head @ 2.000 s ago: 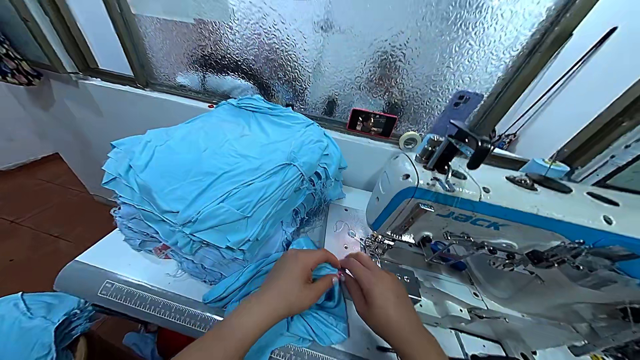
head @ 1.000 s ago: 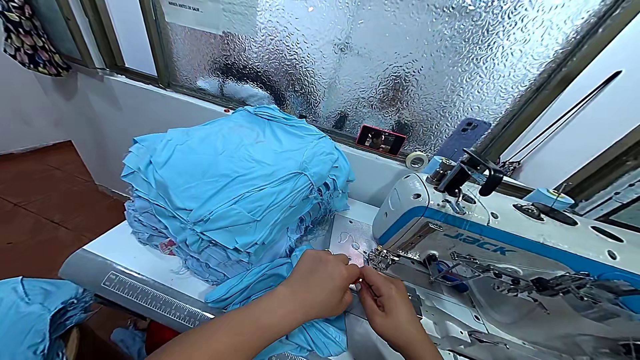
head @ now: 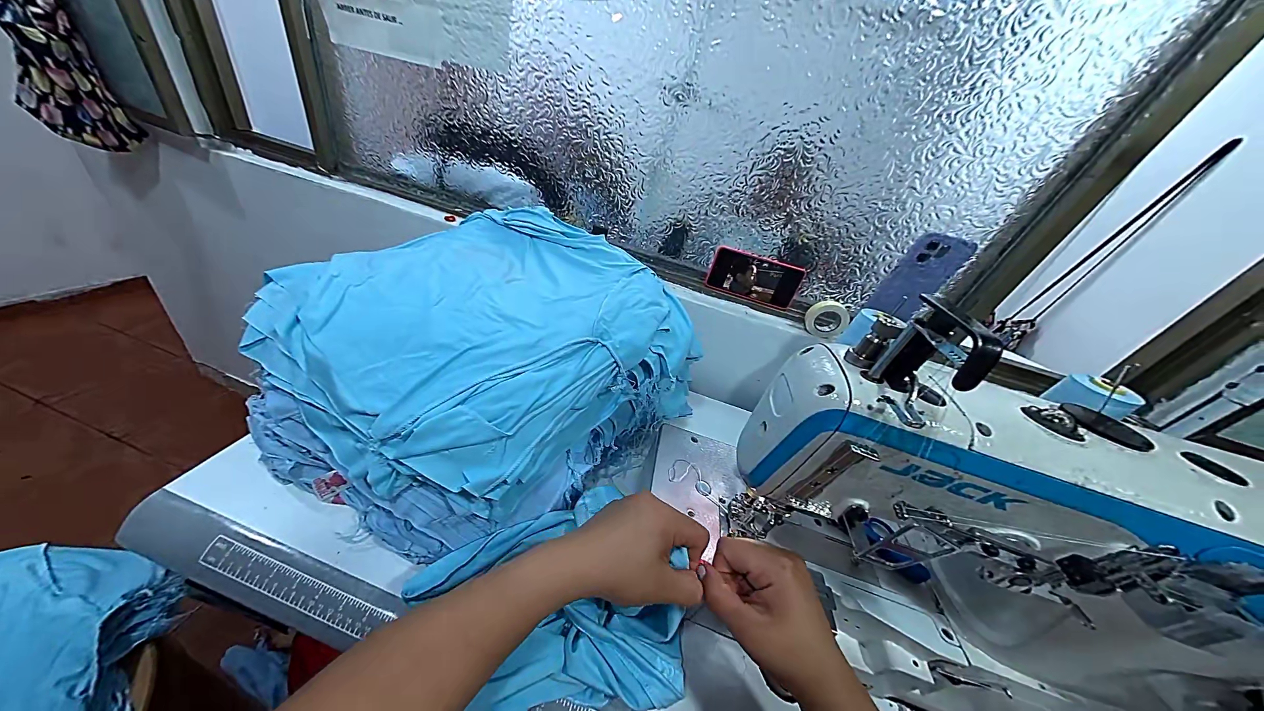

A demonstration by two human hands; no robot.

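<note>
My left hand [head: 647, 553] pinches a bit of a light blue fabric piece [head: 602, 657] that lies bunched on the machine table's front edge. My right hand [head: 775, 607] meets it, fingertips closed together at something small and pinkish; what exactly is between them is too small to tell. Just beyond my hands are the needle and presser-foot area [head: 755, 513] of a white and blue Jack sewing machine [head: 889, 444]. Left of the machine rises a tall stack of light blue fabric pieces [head: 464, 336] with frayed edges.
A ruler strip [head: 296, 588] runs along the table's front edge. More blue fabric [head: 69, 622] hangs at lower left. On the sill stand a phone with a lit screen [head: 755, 277], a tape roll [head: 827, 318] and a purple phone [head: 920, 276]. Thread spools [head: 1094, 395] sit behind the machine.
My hands stay close together near the needle area. The left hand's fingers have curled in more against the right fingertips. The fabric stack stays in place.
</note>
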